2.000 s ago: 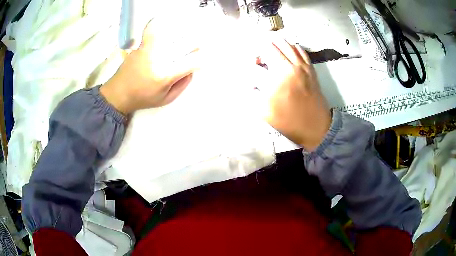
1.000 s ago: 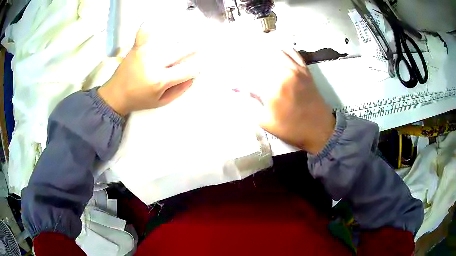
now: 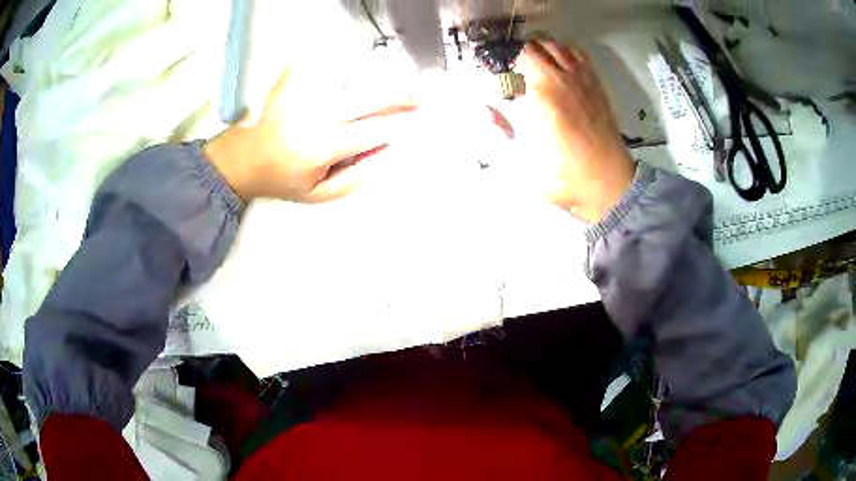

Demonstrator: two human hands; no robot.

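Observation:
A white garment piece [image 3: 375, 282] lies over the table's front edge, glaring so its outline is partly lost. My left hand [image 3: 300, 150] rests flat on it at the left, fingers spread and pointing right. My right hand [image 3: 573, 122] is at the right of the presser foot area [image 3: 432, 56], its fingertips beside the ribbed brass knob [image 3: 512, 85]. The glare hides part of the right hand, so whether it grips cloth cannot be told. A small reddish patch shows between the hands.
Black-handled shears [image 3: 754, 150] and a slim silver tool [image 3: 695, 89] lie at the right. The printed ruler [image 3: 788, 218] runs along the front edge. A blue-grey bar [image 3: 235, 61] stands upper left. Cream cloth [image 3: 84, 122] is heaped left; more cloth [image 3: 817, 348] hangs lower right.
My right hand has moved up and away from me, to beside the knob. My left hand has shifted slightly right. The view has shifted a little, showing more of the presser foot area.

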